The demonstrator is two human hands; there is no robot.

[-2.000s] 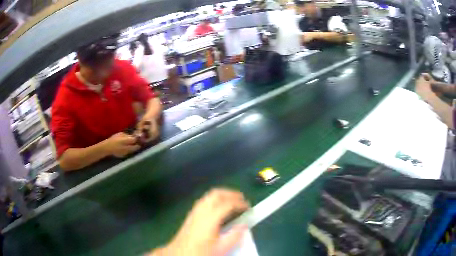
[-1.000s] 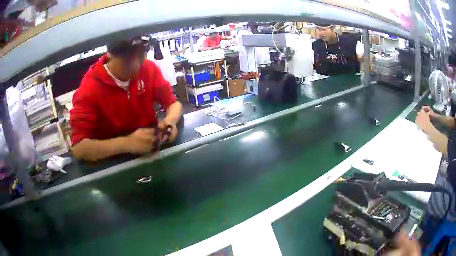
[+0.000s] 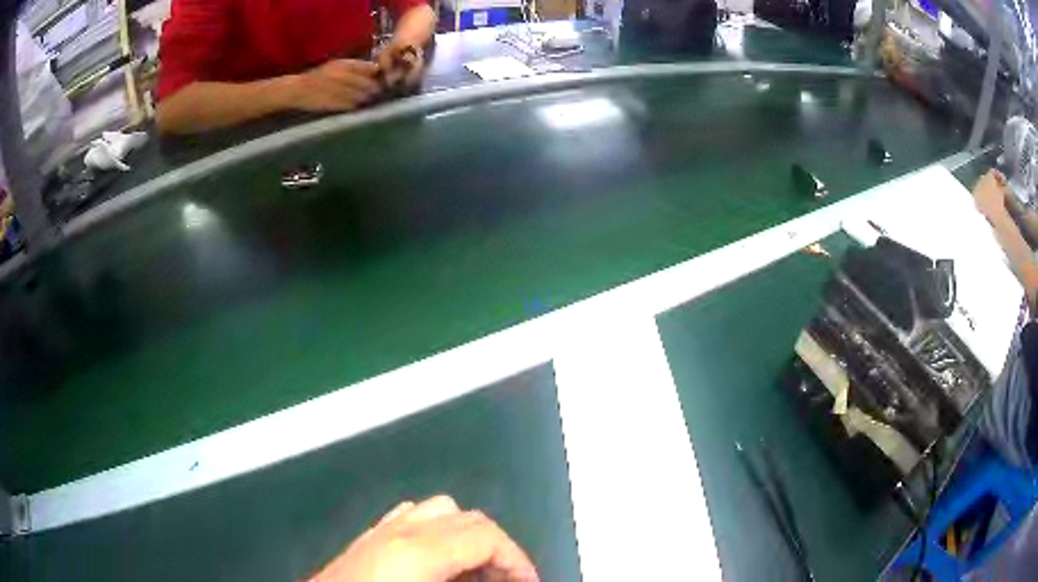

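Observation:
My left hand (image 3: 433, 546) is at the bottom edge, left of the white strip, partly cut off. Its back faces me and its fingers are curled, so whatever may be in it is hidden. My right hand is out of the picture. The white strip (image 3: 626, 455) lies on the green bench and runs down out of view. Dark tweezers (image 3: 777, 500) lie right of it. The black soldering station (image 3: 882, 364), with beige tape on its near side, stands further right.
A pale rail (image 3: 342, 415) separates the bench from the green belt (image 3: 455, 250). Small watch parts lie on the belt at left (image 3: 303, 175) and right (image 3: 810, 180). White paper (image 3: 985, 273) and a blue stool (image 3: 990, 495) are at right. A person in red (image 3: 273, 51) sits across, hands raised.
The view has tilted down. My left hand has come into view since one second ago. The hand by the soldering station has left the picture. The dark tweezers now show on the bench.

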